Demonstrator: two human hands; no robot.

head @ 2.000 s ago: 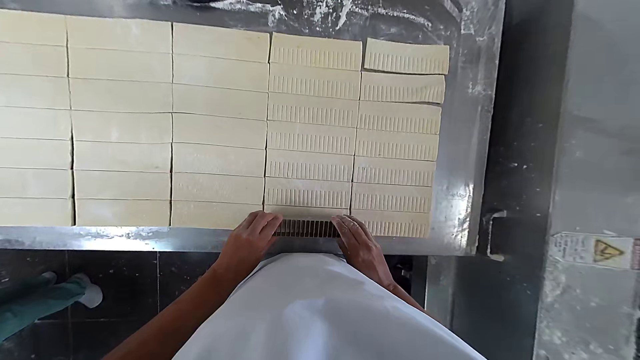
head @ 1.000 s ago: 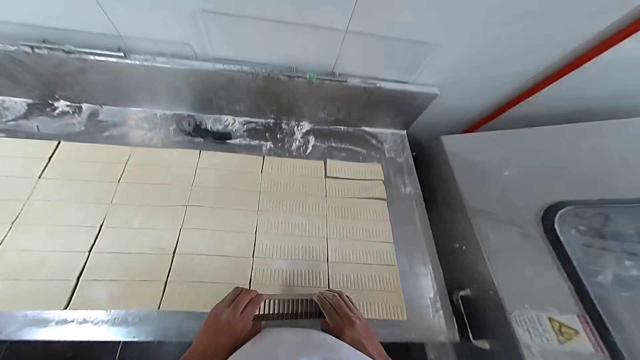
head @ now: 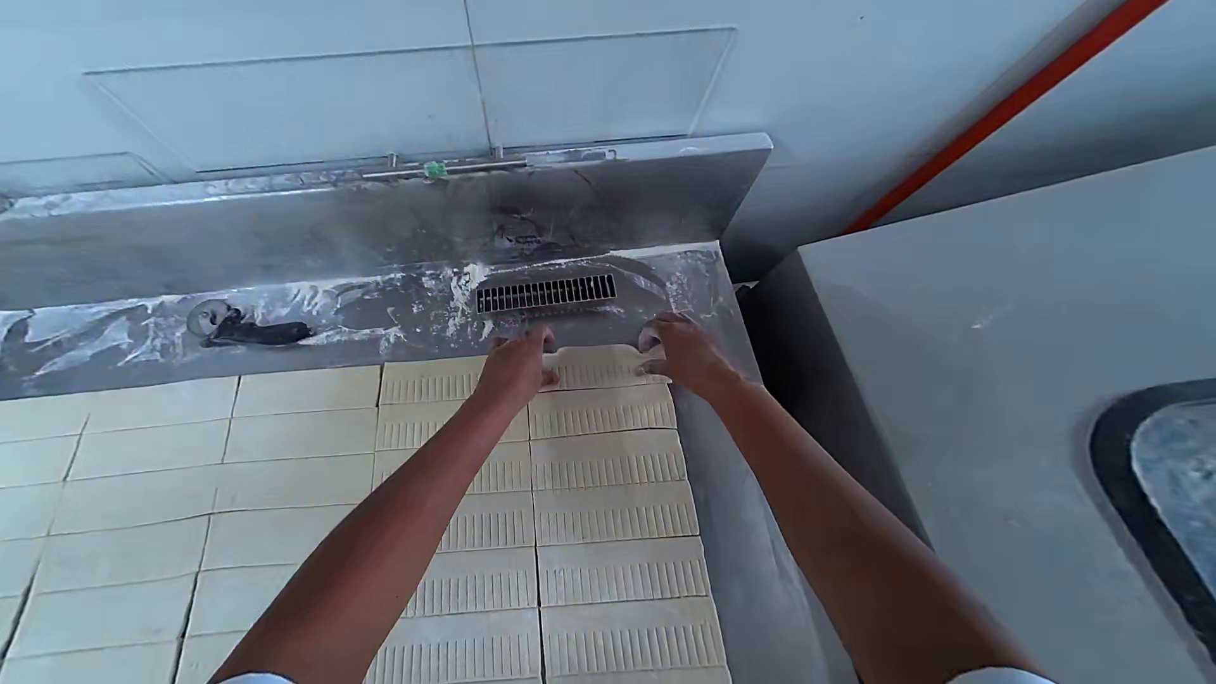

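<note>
My left hand and my right hand grip the two ends of the slit dough rectangle at the top of the rightmost column, its far edge slightly raised. Below it run more slit dough pieces in two columns. Plain uncut dough rectangles lie in rows to the left. Just beyond my hands, the metal multi-blade slitting cutter rests on the floured steel table.
A wheel cutter with a black handle lies at the table's back left. A steel backsplash rises behind the table. To the right stands a large grey metal cabinet with a black-framed panel.
Both hands have let go of the cutter, earlier at the near edge, and reached to the far end of the dough. The cutter now lies at the back. The view has shifted towards the wall.
</note>
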